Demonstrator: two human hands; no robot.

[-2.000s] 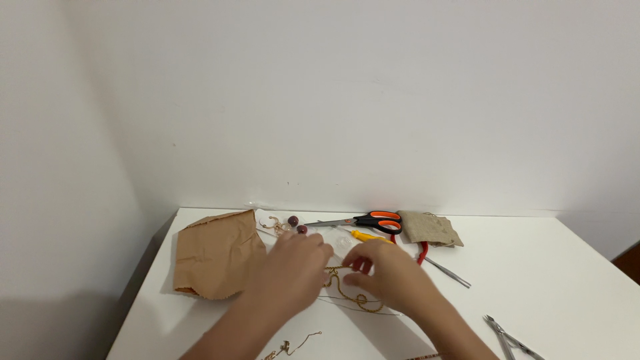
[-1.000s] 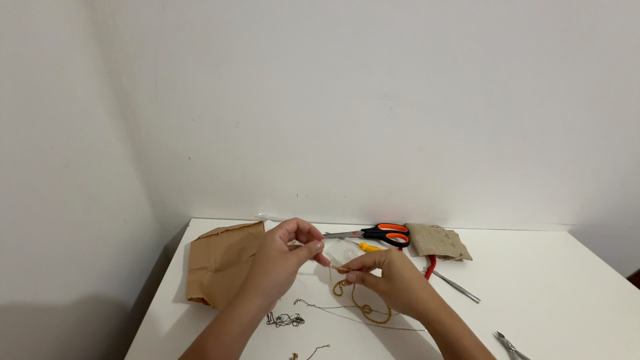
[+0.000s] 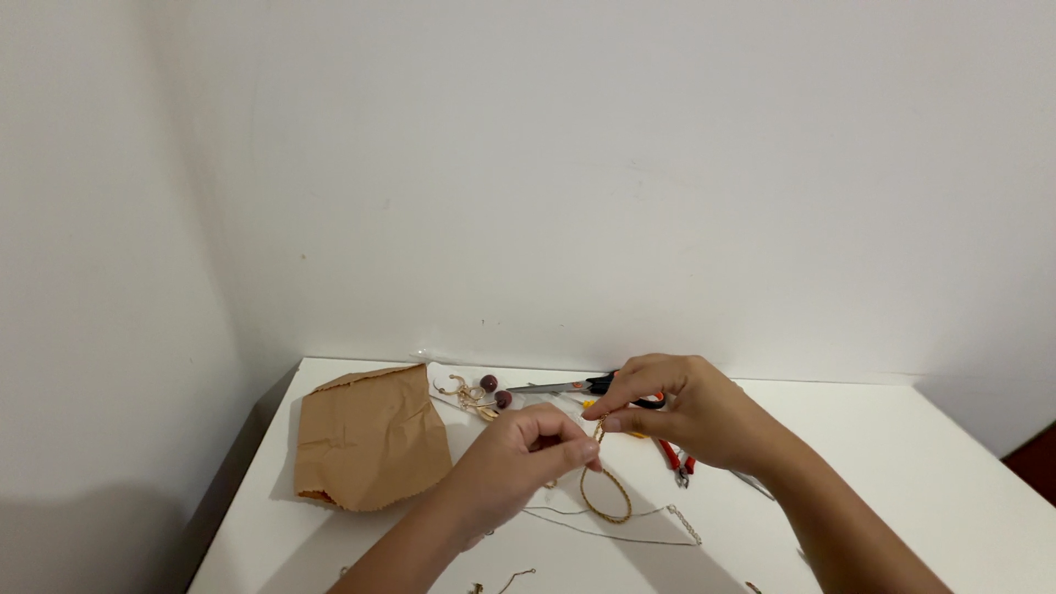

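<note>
My left hand (image 3: pixel 549 450) pinches one part of a gold rope chain (image 3: pixel 606 518) between thumb and forefinger. Up and to the right, my right hand (image 3: pixel 652 400) pinches another part of it. The chain hangs from my fingers in a loop. Below it, a thin silver-coloured chain (image 3: pixel 627 539) lies on the white table. Scissors with black and orange handles (image 3: pixel 553 387) lie behind my hands, partly hidden by the right one. Red-handled pliers (image 3: pixel 681 469) are under my right wrist.
A brown paper bag (image 3: pixel 371 441) lies at the left of the table. Two dark red beads (image 3: pixel 488 384) and some gold-coloured jewellery (image 3: pixel 468 393) are near the back edge. A short chain piece (image 3: pixel 517 577) is at the front. A wall rises behind the table.
My right hand has risen, and the gold chain that partly lay coiled on the table now hangs in a loop. My left hand has moved lower than it was one second ago.
</note>
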